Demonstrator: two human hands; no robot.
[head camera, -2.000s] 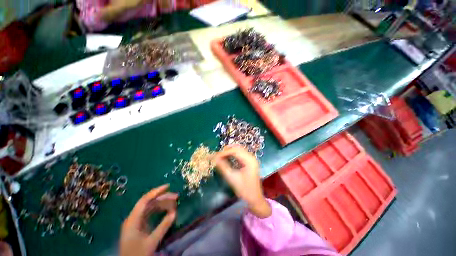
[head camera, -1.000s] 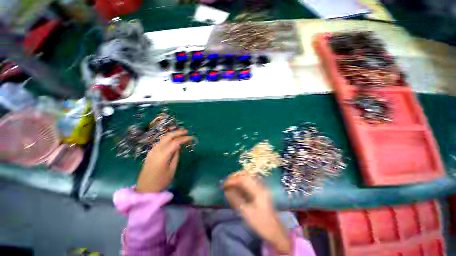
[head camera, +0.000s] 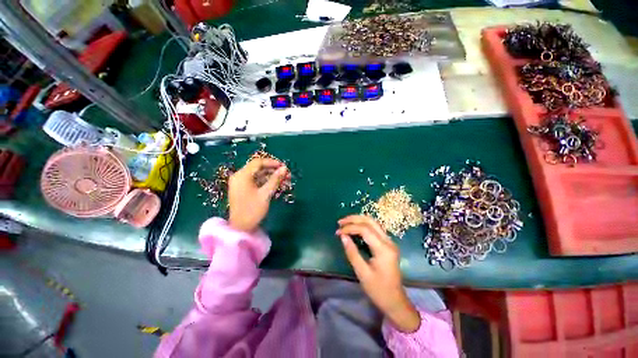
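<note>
My left hand (head camera: 252, 192) is over the left pile of small coppery and dark rings (head camera: 218, 183), thumb and forefinger curled close together; whether a ring is between them is too small to tell. My right hand (head camera: 374, 262) is just below the pale pile of tiny grains (head camera: 395, 210), thumb and forefinger a little apart; no piece shows clearly in it. The right ring pile (head camera: 472, 217), silver, purple and copper, lies right of the grains. Loose specks lie on the green top around the grains.
A red compartment tray (head camera: 587, 210) with heaped rings stands at right, stacked red trays (head camera: 559, 314) below the edge. Black display units (head camera: 325, 96) and a clear tray (head camera: 448, 45) are behind. White cables (head camera: 171, 203), a yellow container (head camera: 164, 162) and a pink fan (head camera: 84, 182) are at left.
The view has swung left, bringing the fan and cables into sight. My left hand has moved to the left ring pile, and its fingers have drawn in. My right hand has moved slightly below the grains.
</note>
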